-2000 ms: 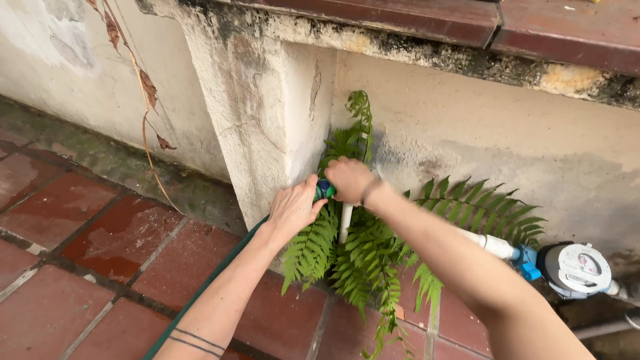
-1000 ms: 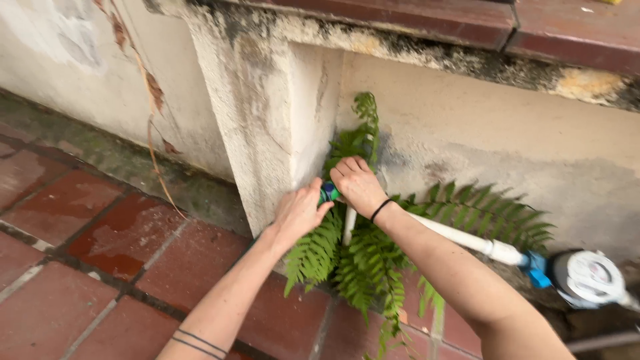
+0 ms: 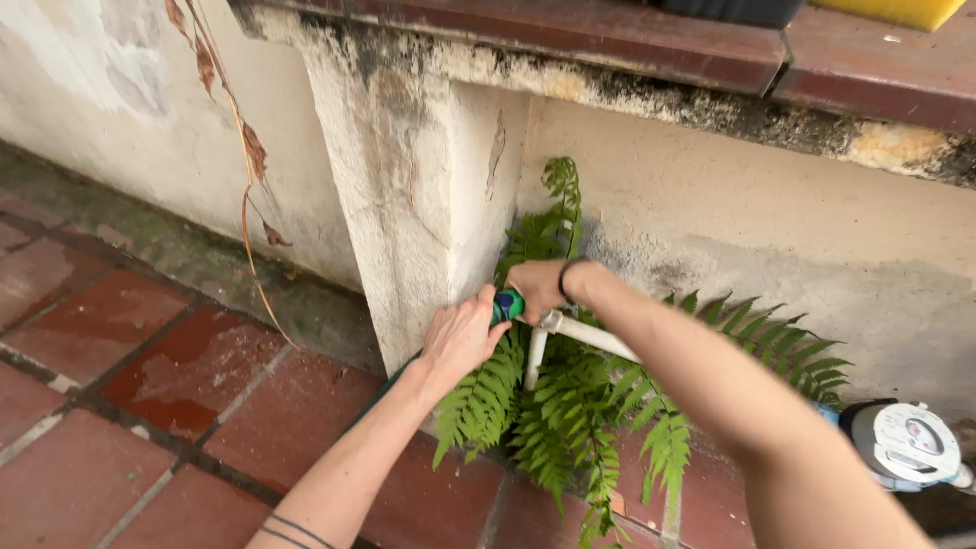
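Note:
My left hand (image 3: 462, 335) is closed around a green and blue hose connector (image 3: 507, 306), and a dark green garden hose (image 3: 386, 390) runs down behind that forearm. My right hand (image 3: 537, 288) is bent over the fitting just right of the connector, its fingers curled; what lies under them is hidden. Below it a white PVC pipe (image 3: 595, 335) meets a short upright white pipe (image 3: 536, 358) at a joint. Green fern fronds (image 3: 564, 412) surround the pipes.
A white plastered pillar (image 3: 404, 198) stands left of my hands under a red tiled ledge (image 3: 610, 38). A water meter (image 3: 911, 442) sits at right. A dry vine (image 3: 245, 175) hangs at left above red floor tiles (image 3: 252, 427), some wet.
Both hands stay at the connector. My right hand has shifted slightly, and the pipe joint beneath it now shows more plainly.

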